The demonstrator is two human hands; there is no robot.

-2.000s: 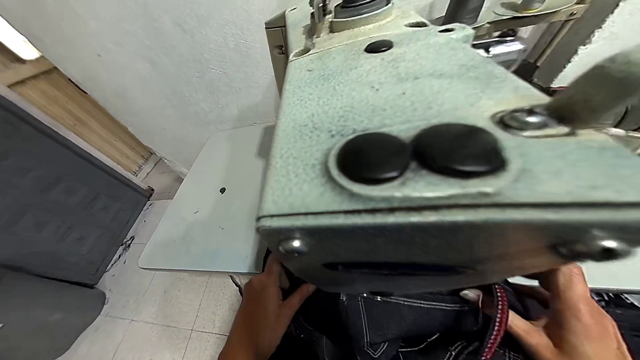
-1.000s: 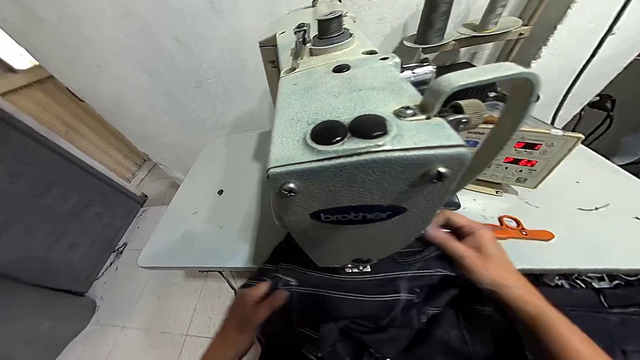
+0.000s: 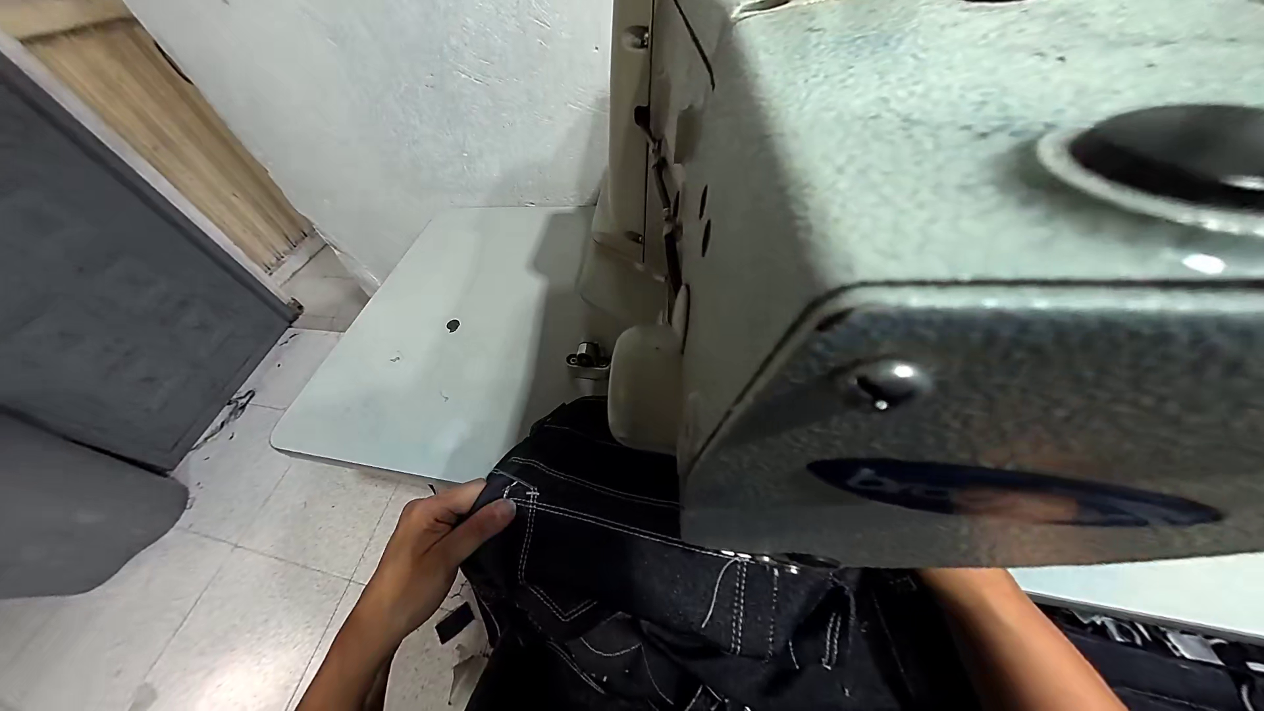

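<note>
Dark denim jeans [image 3: 612,573] with white topstitching lie under the front of a pale green Brother industrial sewing machine [image 3: 948,415] and hang over the table's front edge. My left hand [image 3: 449,528] grips the waistband side of the jeans, thumb on top, left of the machine head. My right forearm reaches up from the lower right, and my right hand [image 3: 953,583] is mostly hidden behind the machine head, so its fingers do not show. The needle area is hidden too.
The white machine table [image 3: 425,355] extends left toward a white wall [image 3: 415,109]. A grey panel [image 3: 118,267] stands at the far left above a tiled floor [image 3: 237,573] with scraps on it. More dark fabric [image 3: 1136,662] lies at the lower right.
The view has moved much closer to the machine head. My left hand, near the denim's left side a second ago, now grips its edge. My right hand has passed from sight behind the head.
</note>
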